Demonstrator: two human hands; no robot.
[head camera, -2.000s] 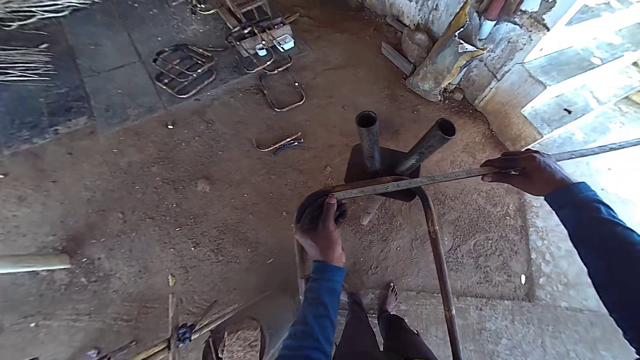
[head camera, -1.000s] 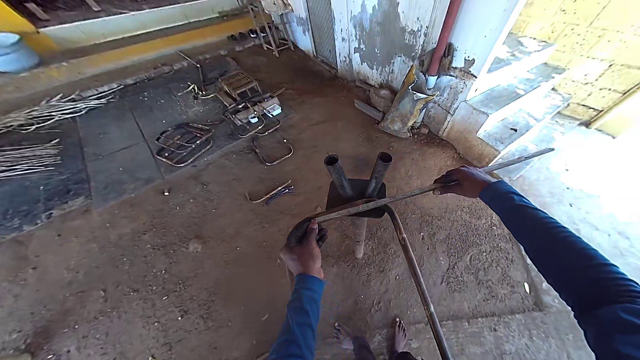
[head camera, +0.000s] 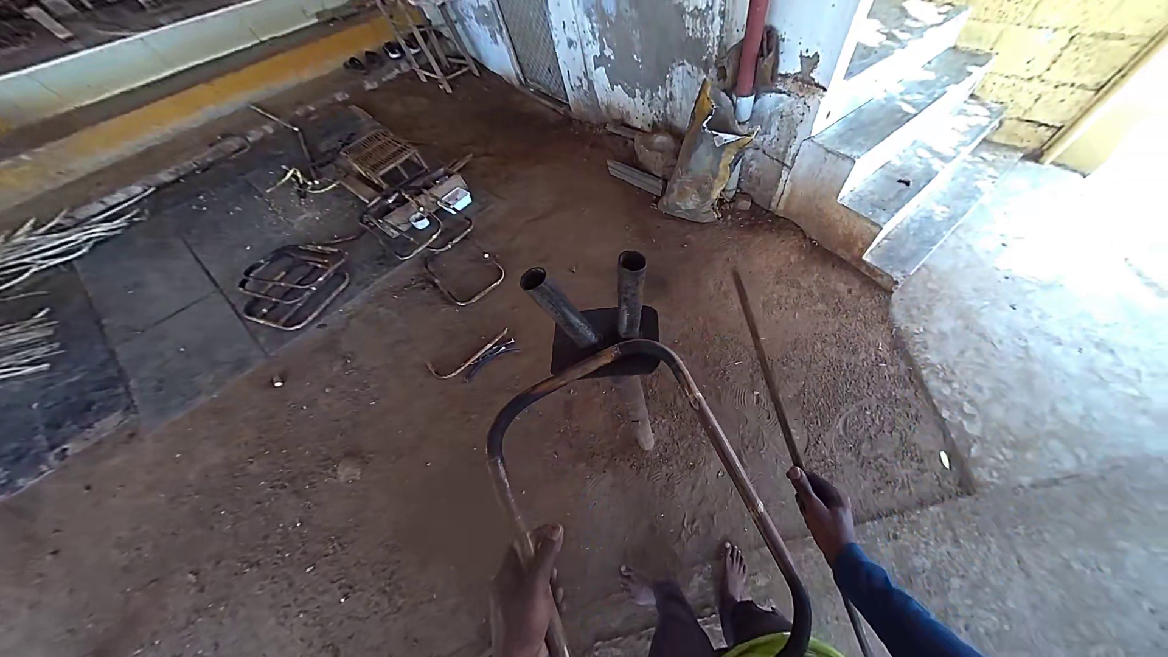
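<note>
My left hand (head camera: 526, 593) grips one side of a bent cane frame (head camera: 730, 456), which has scorched, darkened corners. My right hand (head camera: 824, 513) is closed around a long thin rod (head camera: 766, 372), held upright at a slant to the right of the frame. Beyond the frame's top bend stands a post with a dark metal plate (head camera: 595, 321). Two open-ended metal tubes rise from that plate, a left one (head camera: 558, 308) leaning left and a right one (head camera: 630, 294) nearly upright. The frame's top bar passes in front of the plate; whether it touches is unclear.
Bent cane frames (head camera: 294, 285) lie on dark slabs at the left, near a small slatted wooden piece (head camera: 383, 157). Short bent pieces (head camera: 473, 356) lie on the dirt floor. A torn sack (head camera: 703, 173) leans by the wall, beside concrete steps (head camera: 899, 182). Thin sticks (head camera: 68, 242) lie far left.
My left hand has left the frame's bend and moved down its left side. The rod, earlier across the frame between both hands, is now in my right hand alone, lower and more upright.
</note>
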